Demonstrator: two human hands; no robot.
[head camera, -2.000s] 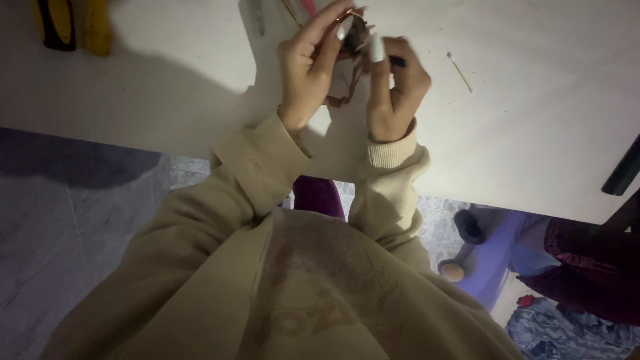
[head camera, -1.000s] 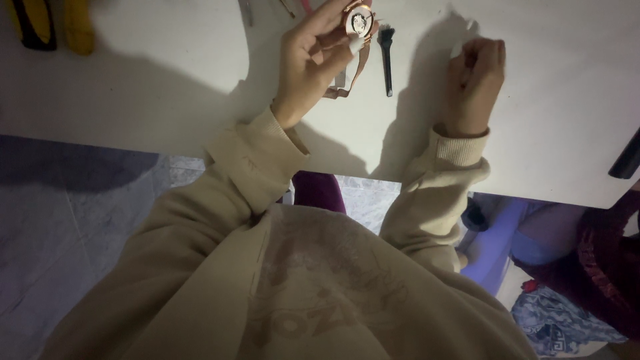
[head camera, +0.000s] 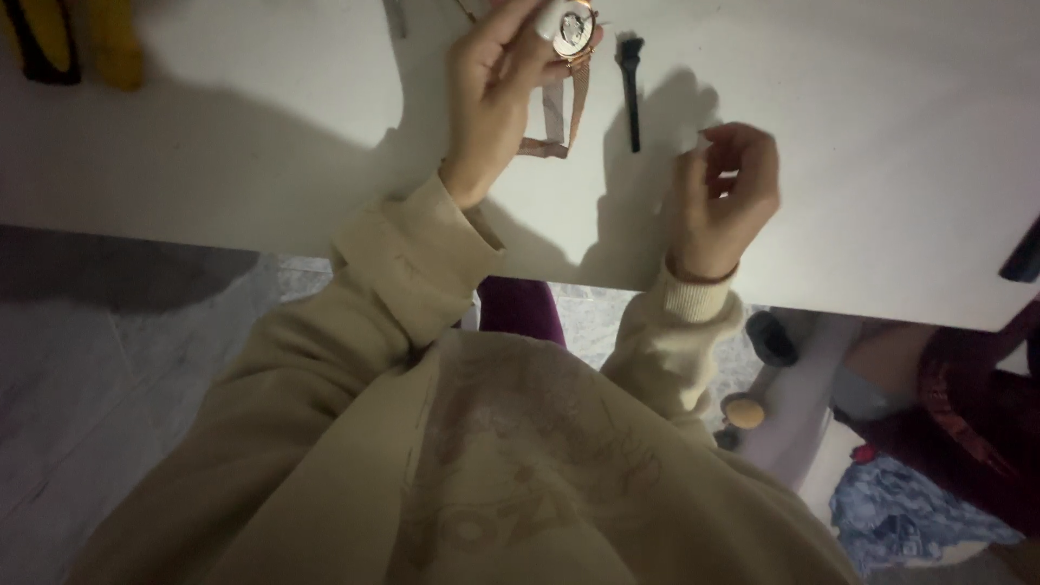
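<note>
My left hand (head camera: 491, 106) holds a wristwatch (head camera: 574, 31) by its round, rose-gold-rimmed case near the top edge of the view. Inside the rim a pale face with a dark and silvery centre shows. Its rose-gold mesh strap (head camera: 579, 101) hangs in a loop below the case, over the white table. A small black brush (head camera: 632, 97) lies on the table to the right of the watch. Further right, my right hand (head camera: 723, 199) is raised with curled fingers, thumb and index tips close together; whether something tiny is between them cannot be told.
Yellow-and-black handles (head camera: 41, 41) and a yellow object (head camera: 118, 45) lie at the table's upper left. Thin tools show partly at the top, left of the watch. A dark object (head camera: 1022, 256) is at the right edge. Below the table (head camera: 877, 236), a person's leg and dark red clothing show.
My right hand has moved away from the watch to the right. The black brush, by the right hand's fingers two seconds ago, lies on the table. My left hand still holds the watch.
</note>
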